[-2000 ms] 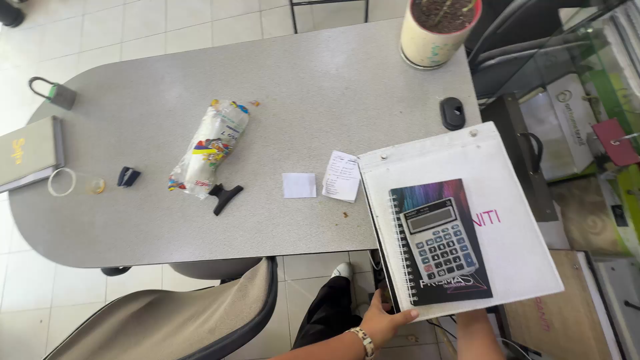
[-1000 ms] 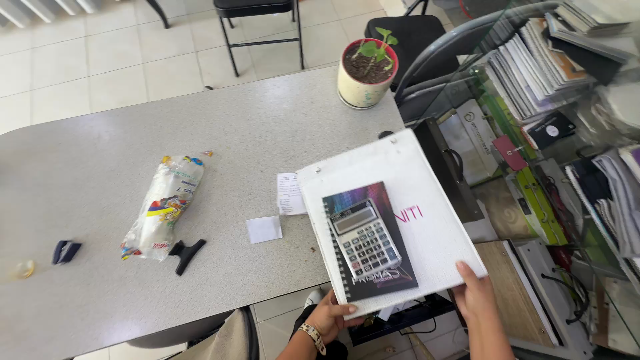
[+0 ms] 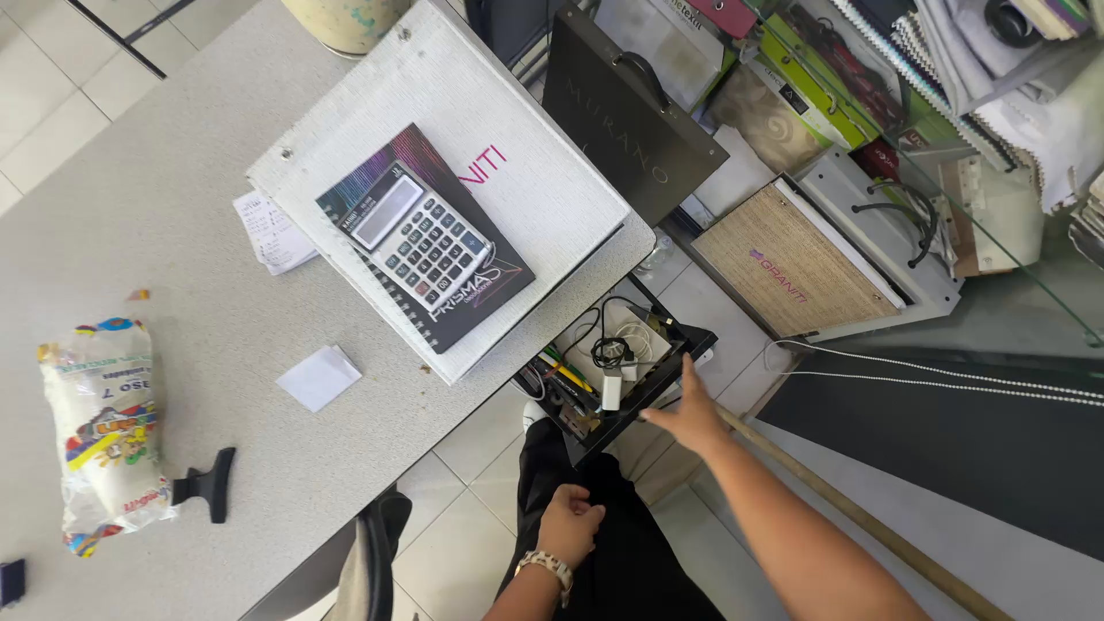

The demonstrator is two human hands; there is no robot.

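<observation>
My right hand has its thumb and fingers spread at the front edge of an open black drawer, which holds cables, a white charger and several pens. Below the drawer, my left hand, with a patterned watch or bracelet at the wrist, is loosely curled over my dark trousers; I see nothing in it. On the grey table lies a large white binder, and on it a black spiral notebook with a calculator on top.
Left on the table are folded papers, a wrapped bag of cups and a black clip-like tool. A plant pot stands at the far edge. Sample cases, a beige box, glass shelving and a wooden pole are at right.
Both hands have let go of the white binder, which now lies on the table with the notebook and calculator still on it. The drawer now shows open beneath. The view has swung right and down.
</observation>
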